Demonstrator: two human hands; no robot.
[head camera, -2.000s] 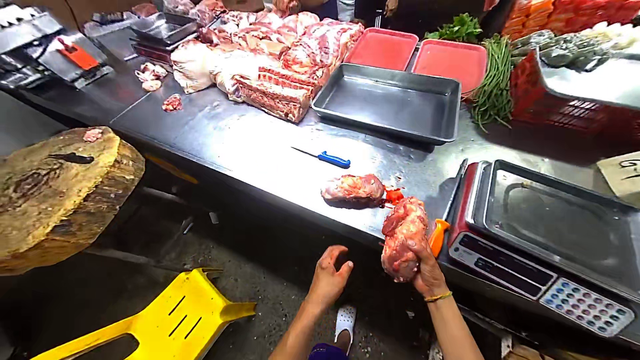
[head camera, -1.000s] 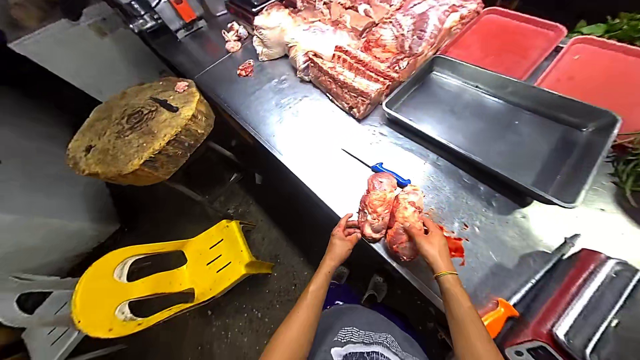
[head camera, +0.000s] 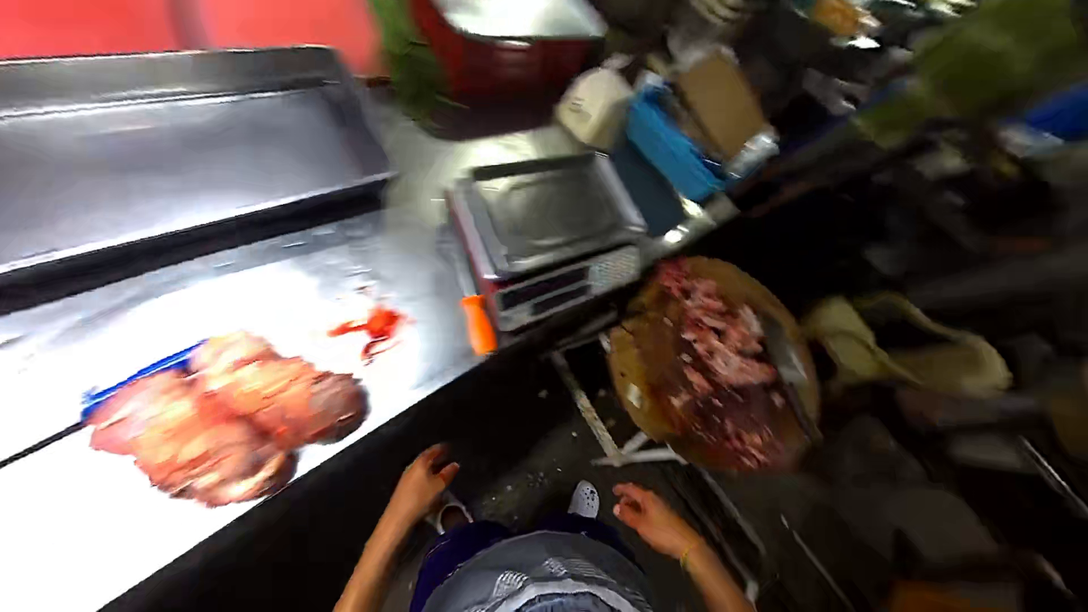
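Two pieces of raw meat (head camera: 225, 408) lie side by side near the edge of the metal table, partly over a blue-handled knife (head camera: 144, 374). My left hand (head camera: 425, 483) hangs in front of the table edge, to the right of the meat, with nothing in it. My right hand (head camera: 654, 517) is empty too, its fingers apart, below a round wooden chopping block (head camera: 633, 365) that carries chopped meat (head camera: 722, 340) and a broad blade. An orange-handled tool (head camera: 478, 325) rests by the left side of the digital scale (head camera: 552, 217).
A deep metal tray (head camera: 187, 144) stands at the table's back left, with red trays (head camera: 280, 25) behind it. Red scraps (head camera: 374, 327) lie on the table. Beyond the scale is a blue box (head camera: 671, 144). White metal legs (head camera: 586, 404) stand near the block.
Both hands have let go of the meat, which now lies on the table, and have moved away from it. The view has swung far to the right.
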